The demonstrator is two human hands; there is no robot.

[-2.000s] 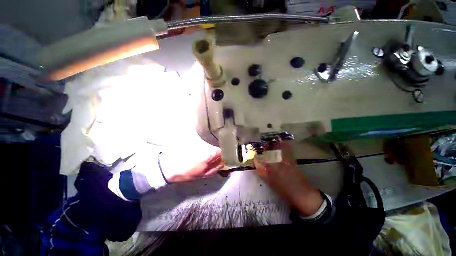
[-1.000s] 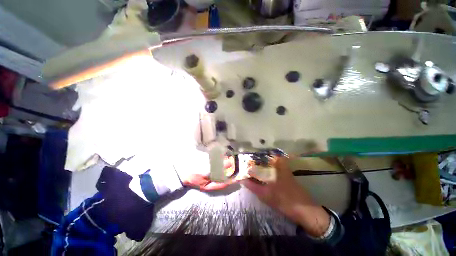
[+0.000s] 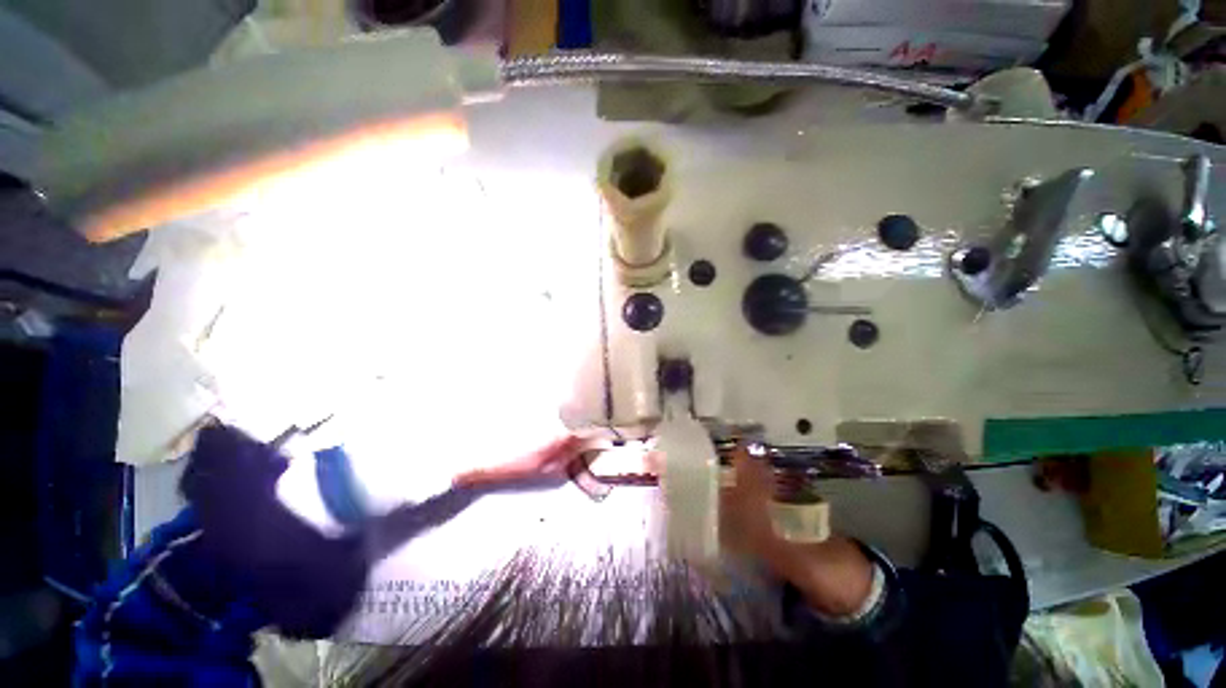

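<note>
The cream sewing machine head (image 3: 834, 363) spans the centre and right, with a pale upright guard (image 3: 690, 491) at its front left. A small pale fabric piece (image 3: 627, 461) lies just left of the guard, partly washed out by glare. My left hand (image 3: 531, 465) reaches in from the left, with its fingertips closed around the piece's left end. My right hand (image 3: 773, 531) is close to the right of the guard, its fingers bent under the head's front edge. The guard and machine parts hide its fingertips and anything in them. The needle is hidden.
Pale fabric pieces (image 3: 168, 363) are piled left under the glaring lamp (image 3: 269, 128). Black-handled shears (image 3: 988, 538) lie right of my right hand. A yellow parts box (image 3: 1123, 500) is at the right. A tall cream knob (image 3: 637, 215) stands on the head.
The view has shifted, so the machine sits further right in it. My left hand is further from the guard, and the pale piece now shows between them. My right hand remains right of the guard.
</note>
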